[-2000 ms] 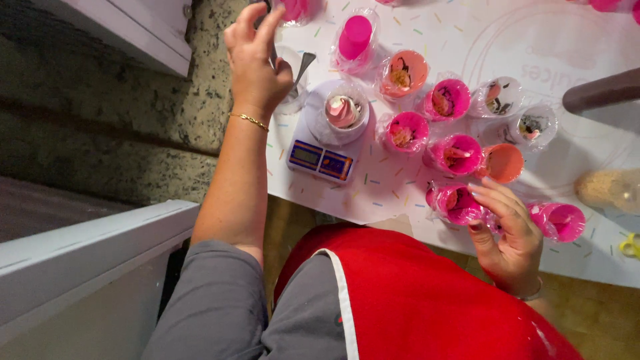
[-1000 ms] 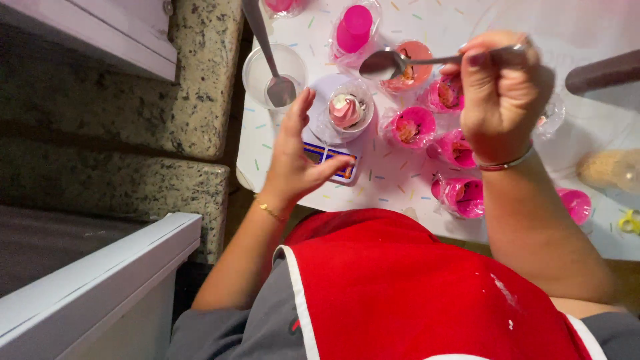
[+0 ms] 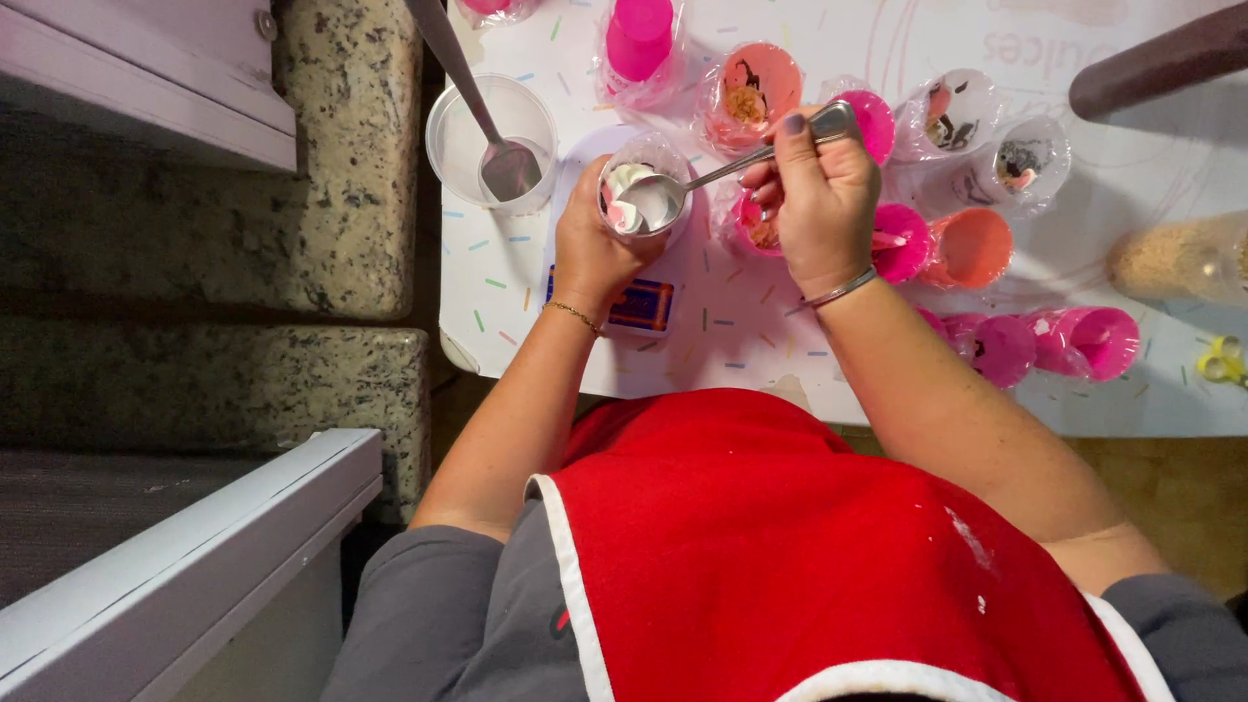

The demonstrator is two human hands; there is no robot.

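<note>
My left hand is wrapped around a clear plastic cup with pink and white swirled cream in it, over a digital kitchen scale. A metal spoon is pinched by the handle in my right hand, its bowl inside the cup against the cream. To the left, a larger clear container holds a second metal utensil leaning on its rim. Near my right hand are film-wrapped cups, among them a coral cup and a pink cup with filling.
More wrapped cups, such as a clear one and a pink one, stand to the right. Beyond them are a dark brown rod-shaped object, a container of tan crumbs and yellow-handled scissors. Granite steps lie left of the table.
My left hand, spread beside the scale one second ago, has closed around the cup. The spoon in my right hand has moved down into the cup. Two seconds ago my right hand was at the wrapped cups.
</note>
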